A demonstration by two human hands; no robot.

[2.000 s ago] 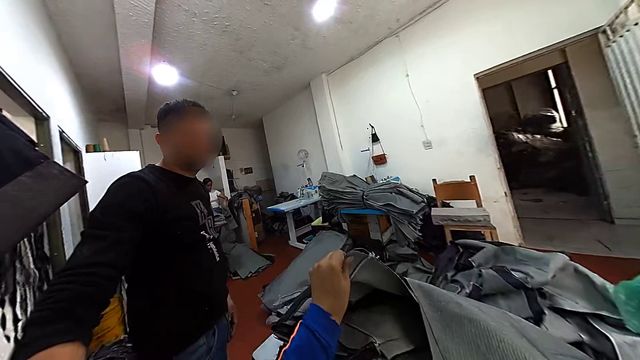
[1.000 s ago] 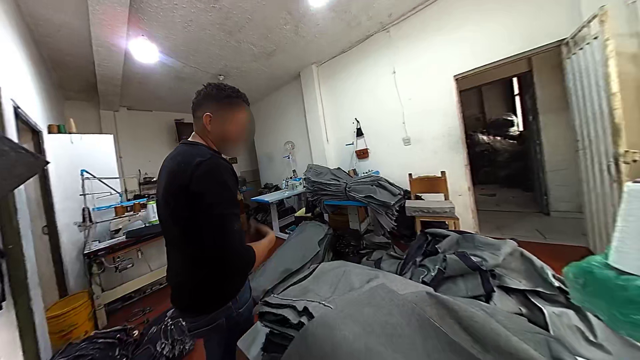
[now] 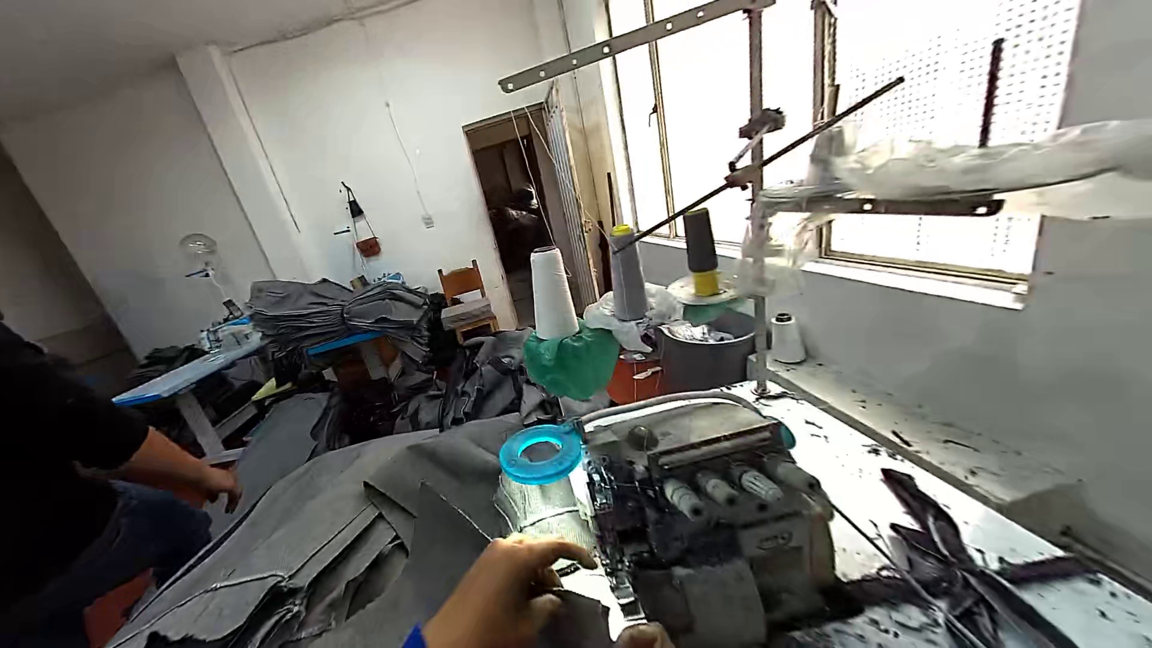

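An overlock sewing machine [image 3: 711, 504] stands on a white table, its needle area brightly lit below a blue ring-shaped lamp or magnifier [image 3: 541, 454]. My left hand [image 3: 513, 585] rests on dark grey fabric beside the presser foot, fingers bent and pointing toward the needle area; whether it pinches the cloth cannot be told. Only the fingertips of my right hand [image 3: 643, 635] show at the bottom edge, near the front of the machine; the rest is out of frame. A heap of grey fabric pieces [image 3: 333, 531] lies left of the machine.
Thread cones, one white [image 3: 553, 292] and one grey [image 3: 628, 274], stand behind the machine. A metal thread stand [image 3: 758, 225] rises at its back. Dark scraps [image 3: 954, 558] lie on the table at right. A person in black [image 3: 54, 450] is at the far left, one hand low.
The view has swung far to the right and down, bringing the sewing machine into sight. My left hand, raised over the fabric heap two seconds ago, is now beside the machine.
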